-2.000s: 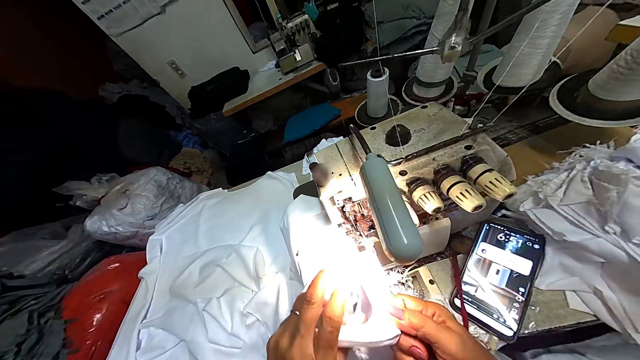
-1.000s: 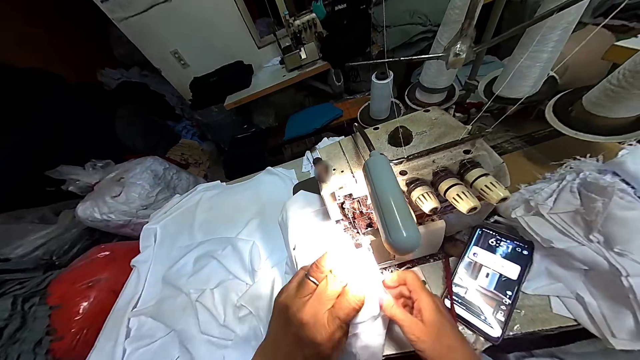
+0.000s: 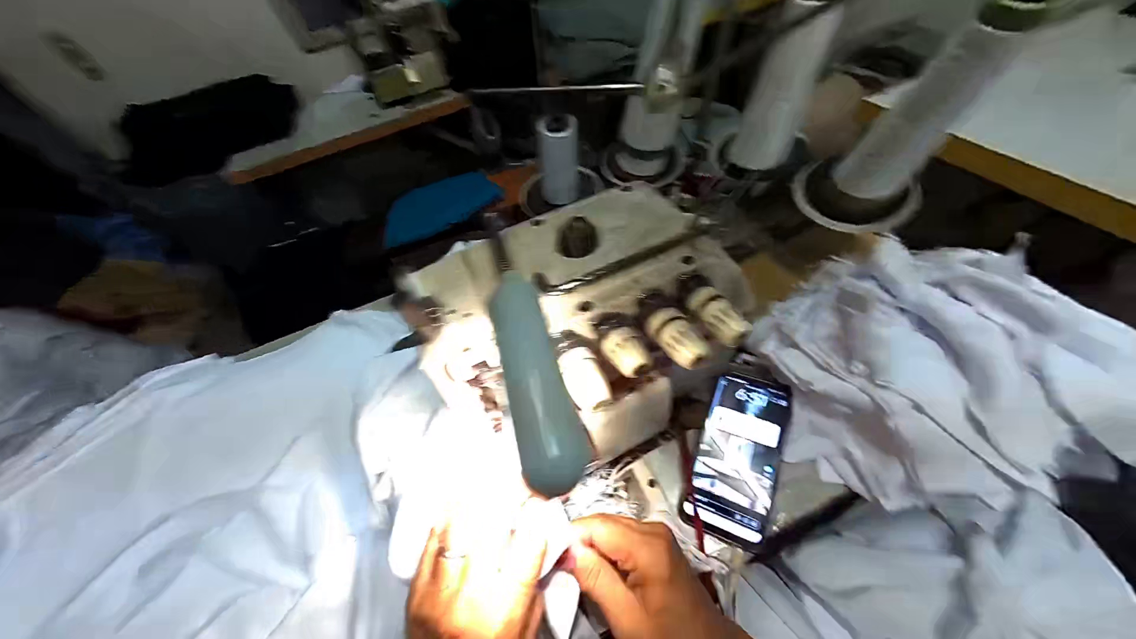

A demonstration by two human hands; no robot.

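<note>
White fabric (image 3: 222,479) spreads over the left of the sewing machine (image 3: 621,222) and runs under the glare of a lamp to my hands. My left hand (image 3: 475,577) lies on the fabric, a ring on one finger, its fingertips washed out by the light. Beside it, my right hand (image 3: 635,568) pinches a fold of the same fabric between thumb and index finger. Just above both hands is the rounded end of a grey-green machine part (image 3: 537,390). Tension dials (image 3: 674,328) stand in a row to its right. The needle area is lost in glare.
A lit phone (image 3: 738,457) lies right of the machine, near a pile of white fabric pieces (image 3: 958,373). Behind stand large thread cones (image 3: 923,115) and a smaller spool (image 3: 557,160). A plastic bag (image 3: 80,373) is at the left, another machine (image 3: 399,53) at the back.
The view has shifted, with more now showing at the right. My hands stay close together at the white fabric near the machine's front.
</note>
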